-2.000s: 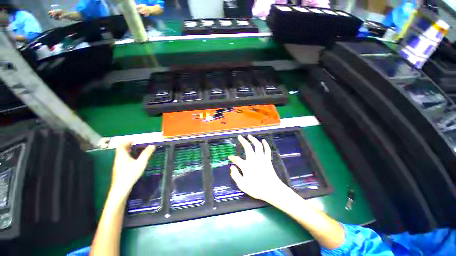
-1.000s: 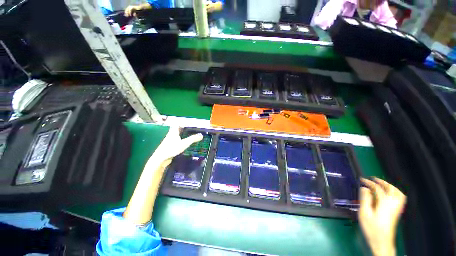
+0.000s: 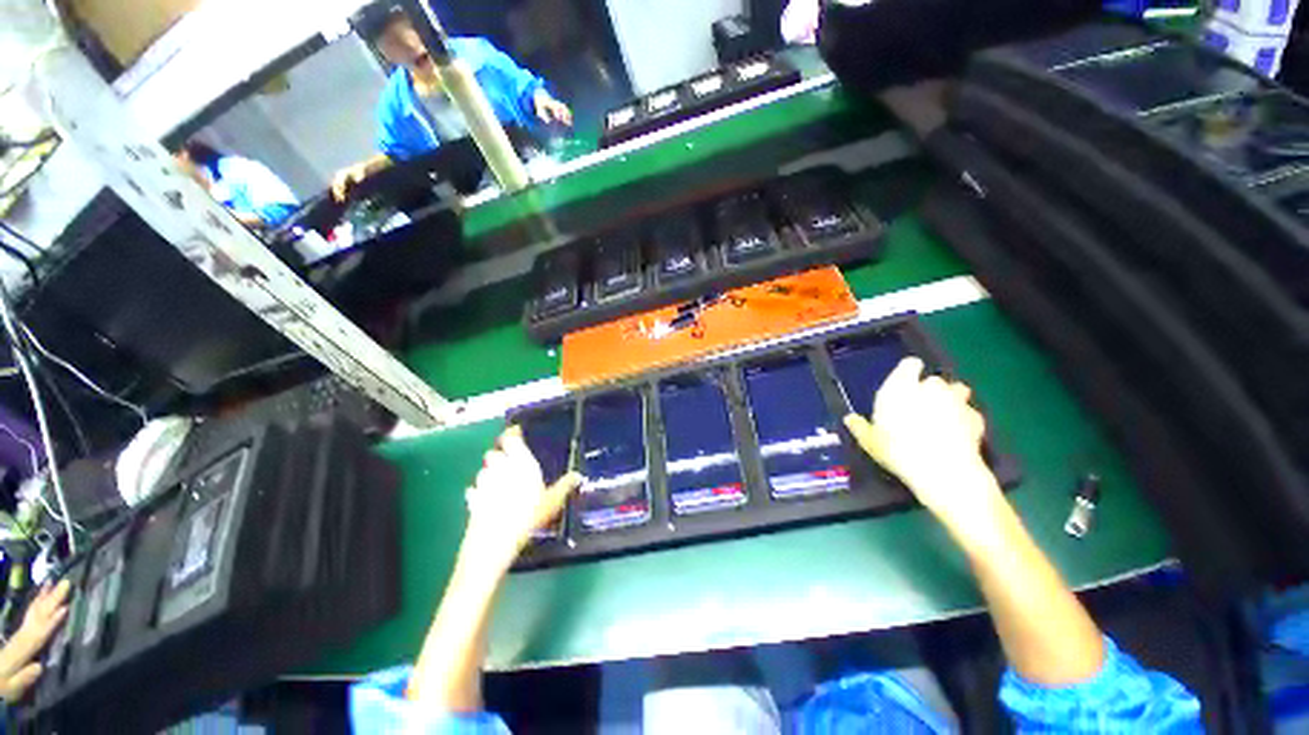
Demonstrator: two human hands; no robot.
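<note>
A black five-slot foam tray [image 3: 747, 526] lies at the bench's near edge with smartphones in its pockets. The middle phones [image 3: 701, 431] have dark blue screens, some with red and white marks at the bottom. My left hand [image 3: 514, 495] lies over the leftmost phone, thumb pointing right and fingers at the tray's left side. My right hand [image 3: 919, 431] lies over the rightmost phone, thumb pointing left, and hides much of it. Thumb and fingers are apart on both hands, and neither lifts a phone. An orange mat [image 3: 617, 353] with small dark parts lies behind the tray.
A rear foam tray [image 3: 639, 295] holds dark pieces. Tall black foam stacks stand at right [image 3: 1062, 302] and left [image 3: 323, 531]. A small metallic piece [image 3: 1084, 506] lies right of the tray. A metal upright [image 3: 259, 273] leans at left. Another person's hand [image 3: 32, 639] touches the left stack.
The view has turned and tilted. My right hand has moved from the tray's right edge onto the rightmost phone. My left hand has come lower over the leftmost phone, whose green text is no longer visible.
</note>
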